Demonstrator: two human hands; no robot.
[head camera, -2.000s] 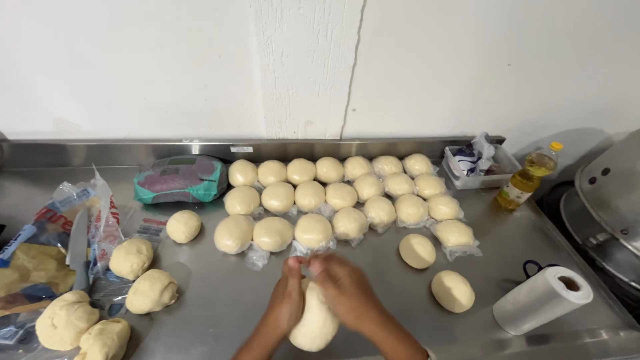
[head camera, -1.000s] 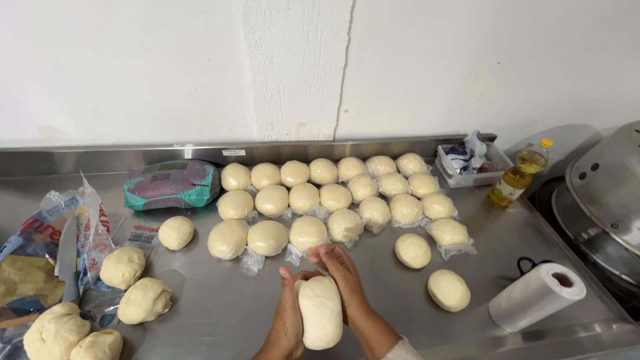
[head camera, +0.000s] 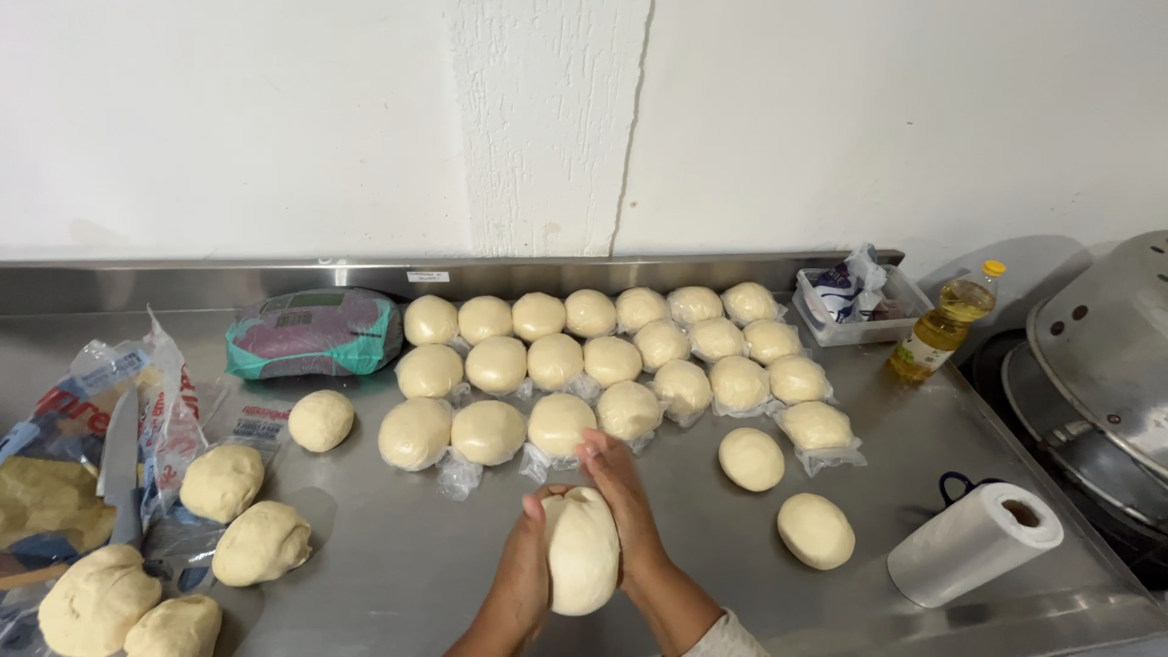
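Observation:
Between my palms is a ball of dough, held above the steel counter near its front. My left hand presses its left side, and my right hand cups the right side with the fingers pointing up and away. Beyond them, rows of smooth dough balls wrapped in clear plastic cover the back of the counter. Two unwrapped smooth balls lie right of my hands. On the left are a small dough ball and several rougher dough lumps.
A knife lies on printed plastic bags at left. A wrapped purple and teal package is behind. At right stand a plastic tub, an oil bottle, a plastic bag roll, dark blue scissor handles and a large metal pot.
The dough is turned and pressed between my hands, and my fingers have shifted around it. The balls on the counter stay where they were.

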